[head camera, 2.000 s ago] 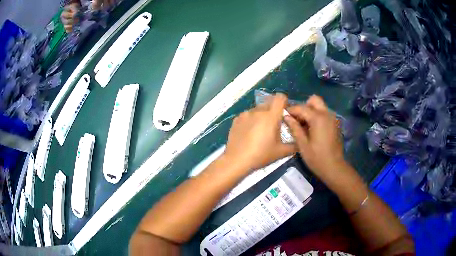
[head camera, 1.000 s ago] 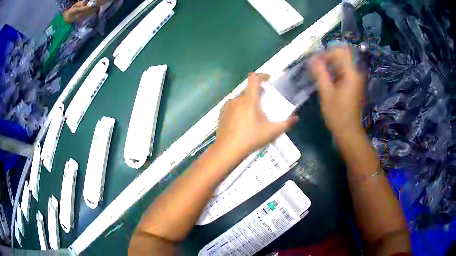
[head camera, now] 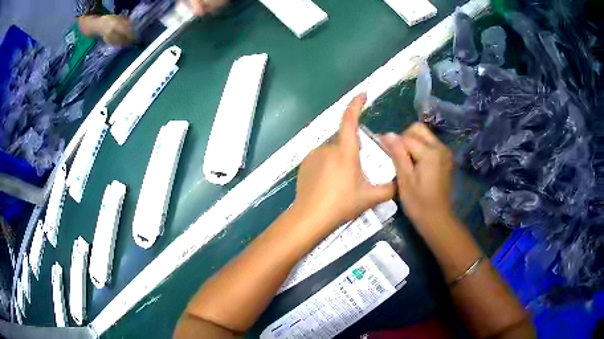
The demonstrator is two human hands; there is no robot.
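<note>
My left hand (head camera: 334,175) is closed around a white carton (head camera: 375,159), thumb up along its side; only the carton's end shows between my hands. My right hand (head camera: 424,172) has its fingertips at the right edge of that end, pinching the edge or flap. Below my hands, a white carton with printed back and open end flap (head camera: 348,294) lies on the dark green surface. Another printed carton (head camera: 338,242) lies partly under my left forearm. A heap of crinkled grey-purple bags (head camera: 536,132) is at the right.
A long white guide rail (head camera: 265,175) separates the work surface from the green curved conveyor (head camera: 301,73), which carries several white cartons (head camera: 235,119). Blue crates (head camera: 523,258) show under the heap. Another person's hands (head camera: 112,30) and a second bag heap (head camera: 33,99) are at upper left.
My right hand has come back from the upper right to the carton end; the strip it held no longer shows between my hands. Cartons on the belt have shifted.
</note>
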